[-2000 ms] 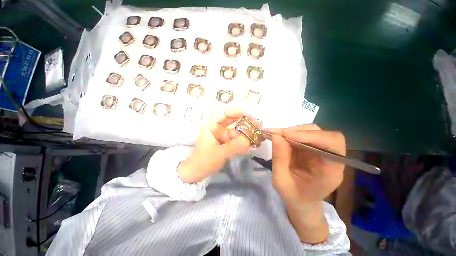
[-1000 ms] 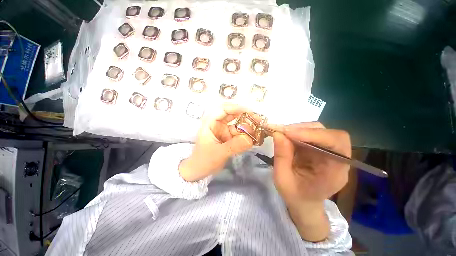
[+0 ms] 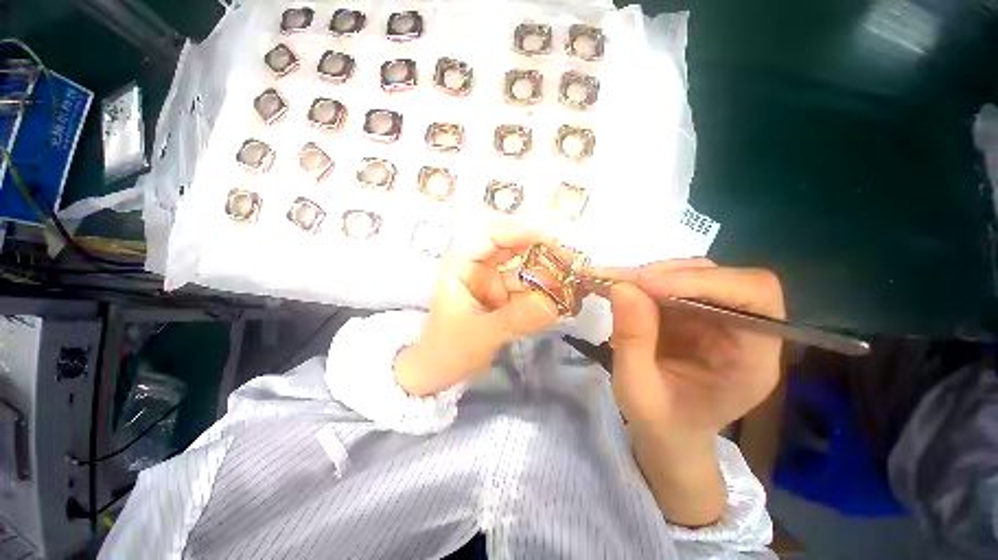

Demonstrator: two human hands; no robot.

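My left hand [image 3: 473, 317] holds a copper-gold watch housing [image 3: 550, 278] between thumb and fingers, tilted, just past the near edge of the white-covered tray [image 3: 285, 259]. My right hand [image 3: 700, 350] holds thin silver-grey tweezers [image 3: 755, 319] like a pen. The tweezer tip is at the right side of the housing. Whether a small piece is at the tip cannot be seen. Several rows of similar housings, dark metallic at the left and gold at the right, lie on the tray.
A small printed sticker sheet [image 3: 698, 226] lies at the tray's right edge. At the left are a blue controller [image 3: 49, 142], a small clear bag [image 3: 123, 131], cables and grey equipment [image 3: 44, 372]. A person's grey sleeve [image 3: 947, 448] is at the right, near a blue object [image 3: 837, 465].
My right hand and the back end of the tweezers have moved a little right, and the tweezers lie flatter. The tray has shifted slightly up in view. The housing stays in my left hand.
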